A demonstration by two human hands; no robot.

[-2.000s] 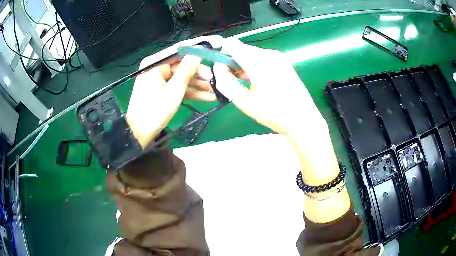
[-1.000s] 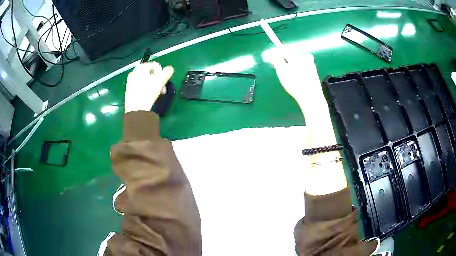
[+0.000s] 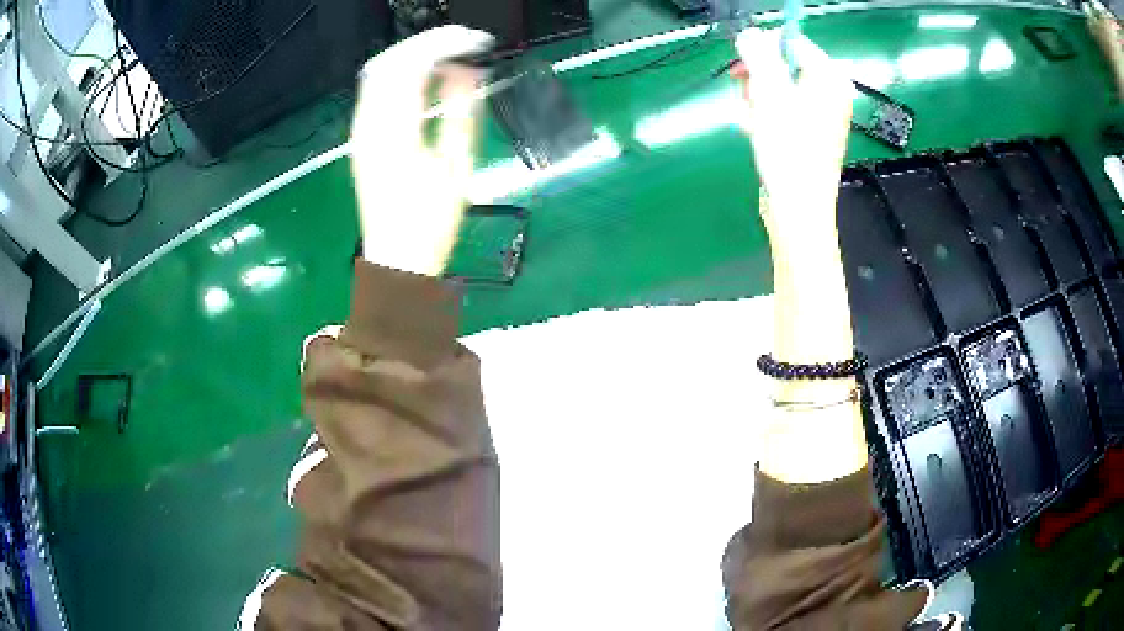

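Note:
My left hand (image 3: 413,148) is raised at upper left centre, blurred, its fingers closed on a black phone middle frame (image 3: 542,117). The frame is blurred and tilted in the air to the right of the fingers; part of it is hidden. My right hand (image 3: 799,117) is at upper right centre, closed on a slim pale-blue tool (image 3: 793,17) that points toward the far edge. The hands are apart. Another black frame (image 3: 512,253) lies on the green surface, its left part hidden behind my left hand and wrist.
A black blister tray (image 3: 949,333) at right has parts in two pockets. Frames lie at far left (image 3: 125,401), behind my right hand (image 3: 890,121) and at far upper right (image 3: 1050,43). A white sheet (image 3: 616,468) is in front of me. A black ribbed box (image 3: 228,74) and cables stand beyond the rail.
My hands have separated since the oldest frame. Over the last second my left hand has moved right and up with its frame, and my right hand has moved up and slightly right with the tool.

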